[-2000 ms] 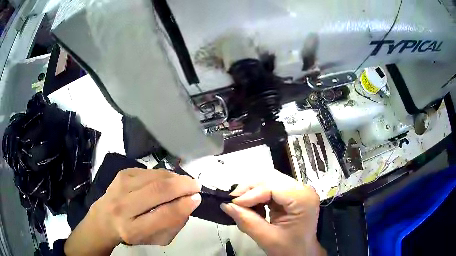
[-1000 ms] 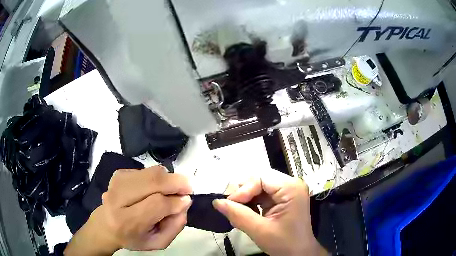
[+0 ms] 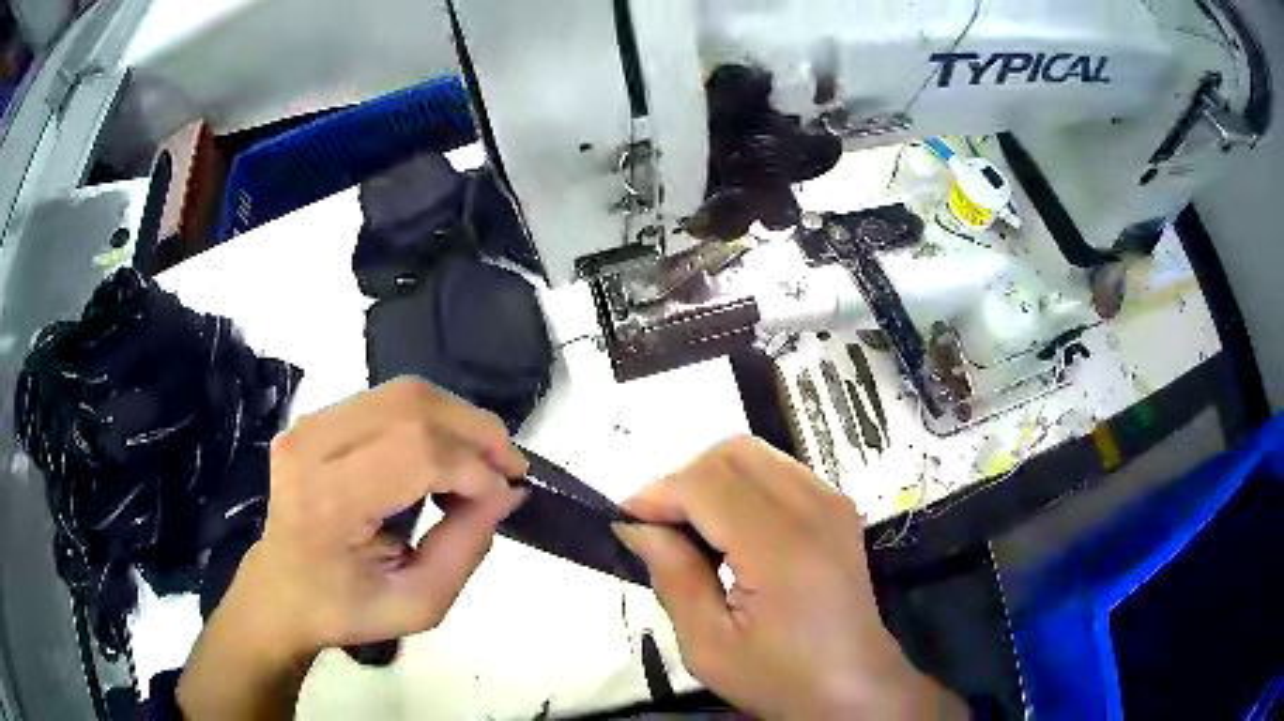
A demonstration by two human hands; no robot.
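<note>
A black padded fabric piece (image 3: 575,527) is stretched between my two hands, in front of the sewing machine's arm. My left hand (image 3: 387,521) pinches its left end between thumb and fingers. My right hand (image 3: 753,563) pinches its right end. The edge facing up shows as a thin line between the fingertips. More black padded pieces (image 3: 458,338) lie linked on the white tabletop behind my left hand. The needle area (image 3: 620,303) is beyond the held piece, and nothing I hold touches it.
A black heap of pieces with white flecks (image 3: 141,423) lies at left. The machine head (image 3: 873,71) spans the top. A white bottle with yellow label (image 3: 976,195) and a dark lever linkage (image 3: 887,303) are at right. Blue crate (image 3: 338,148) behind; blue material (image 3: 1169,592) lower right.
The view has shifted, showing more of the padded pieces and blue crate behind. The held piece now slants down to the right, and my left hand's fingers have lifted and changed their pinch.
</note>
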